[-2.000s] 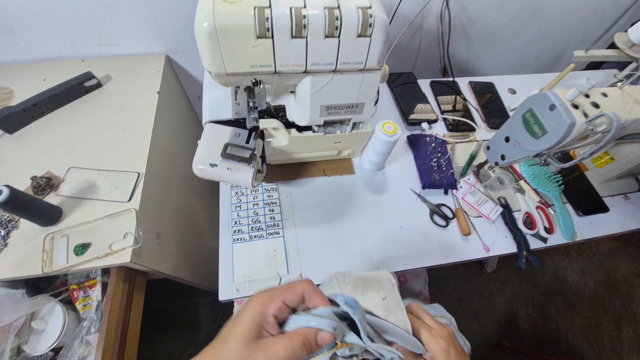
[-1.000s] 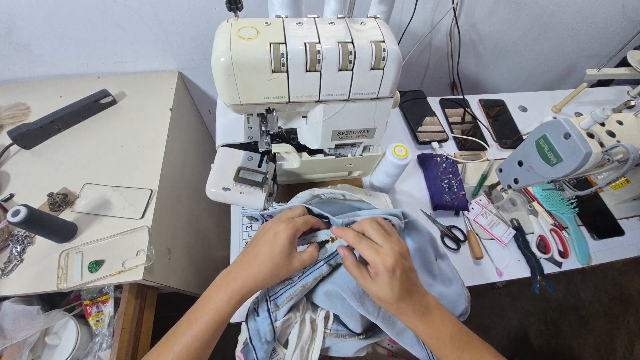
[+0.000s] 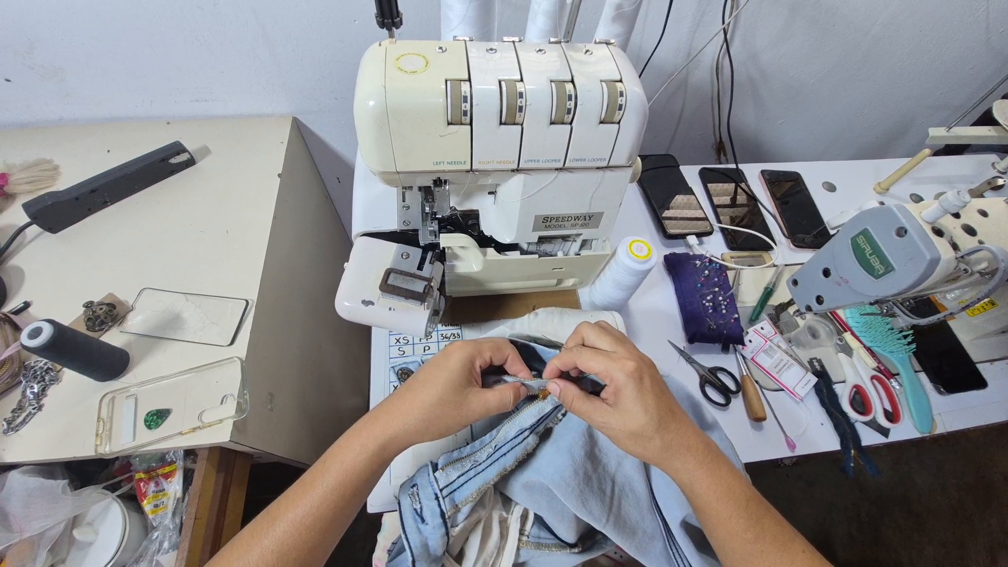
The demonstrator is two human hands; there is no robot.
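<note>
A light blue denim garment point(image 3: 583, 488) lies bunched over the front edge of the white table, with a metal zipper point(image 3: 504, 437) and dark seams showing. My left hand point(image 3: 472, 386) pinches its upper edge near the top of the zipper. Close beside it, my right hand point(image 3: 614, 386) pinches the same edge between thumb and fingers. The fingertips nearly meet over the fabric. Just behind the hands stands a white overlock sewing machine point(image 3: 504, 110), its front cover swung down. A white thread cone point(image 3: 622, 273) is at its right, and a size chart point(image 3: 402, 346) is partly hidden under the garment.
To the right lie black-handled scissors point(image 3: 713, 382), an awl point(image 3: 751, 394), a purple pincushion point(image 3: 703, 298), red-and-white scissors point(image 3: 870, 390), a teal brush point(image 3: 902, 354) and several phones, beside another sewing machine point(image 3: 890, 252). At left, a cream cabinet point(image 3: 260, 315) holds a dark thread spool point(image 3: 75, 350) and a clear phone case point(image 3: 173, 405).
Since the first frame, the denim has been spread farther over the table and both hands have moved up toward the machine. Between the last two frames, the hands have stayed at the garment's upper edge.
</note>
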